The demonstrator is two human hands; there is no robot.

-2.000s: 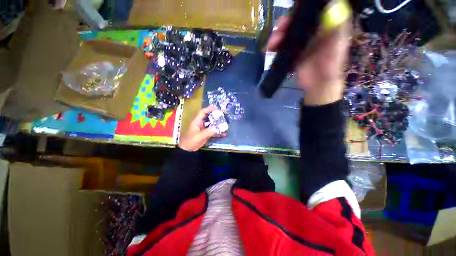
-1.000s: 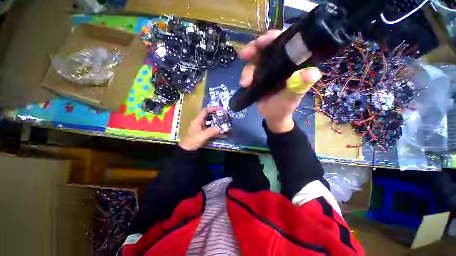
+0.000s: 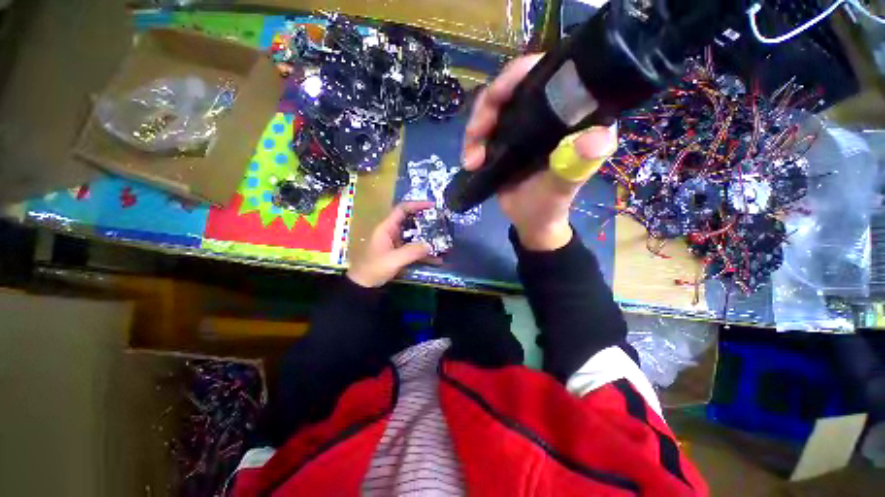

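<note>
My left hand [image 3: 384,250] holds a small motor unit [image 3: 428,231] with silvery and dark parts between thumb and fingers, over the front of the dark mat. My right hand [image 3: 536,184] is closed around a thick black electric screwdriver [image 3: 543,116] with a pale label. Its narrow end points down and left, close to the upper right of the unit; whether the bit touches is too small to tell. A yellow band [image 3: 574,158] is on my right thumb. Shiny silver-white brackets [image 3: 427,177] lie on the mat [image 3: 524,254] just behind the unit.
Dark glossy parts [image 3: 359,107] are heaped left of the mat. Wired motor assemblies [image 3: 718,184] are heaped at right beside a clear plastic bag [image 3: 825,223]. An open carton [image 3: 209,175] with bagged parts is at left. A large carton of wired parts [image 3: 221,417] stands below the bench.
The screwdriver has swung from the upper right down and left to the unit in my left hand. My left hand stays at about the same place, still holding the unit.
</note>
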